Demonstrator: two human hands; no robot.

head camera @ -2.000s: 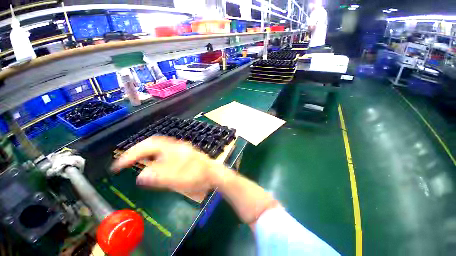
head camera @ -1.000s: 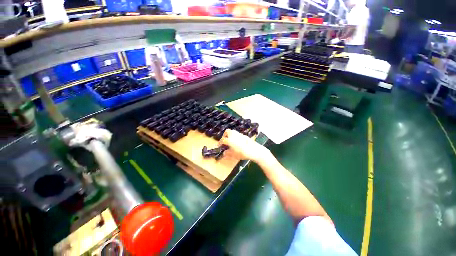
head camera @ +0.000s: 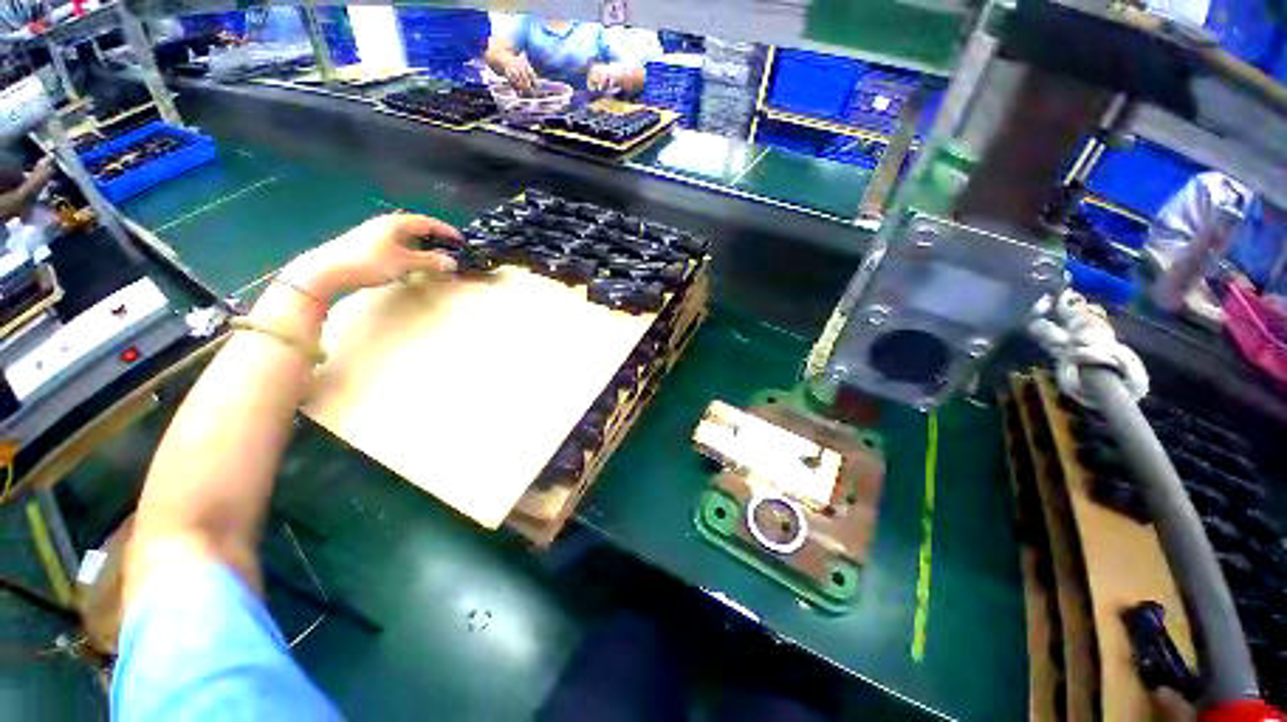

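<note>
My left hand (head camera: pixel 378 258) reaches over the left stack, its fingers on a black part (head camera: pixel 445 240) at the near-left end of the rows. The part is mostly hidden by the fingers. Rows of black parts (head camera: pixel 593 243) cover the back of the stack, and a bare cardboard sheet (head camera: pixel 487 381) shows in front. My right hand is not in view. The press head (head camera: pixel 925 317) stands over the base at the right. The cream fixture (head camera: pixel 769 451) holds no black part.
The grey press lever (head camera: pixel 1164 494) curves down at the right above another stack of black parts, its red knob (head camera: pixel 1239 711) cut off at the edge. A white ring (head camera: pixel 776 523) lies on the base. A person (head camera: pixel 565 54) works across the bench. A blue bin (head camera: pixel 148 158) is far left.
The view has swung left from the right stack to the press and left stack. My right hand, which held a black part over the right stack, has left the picture. My left hand has appeared.
</note>
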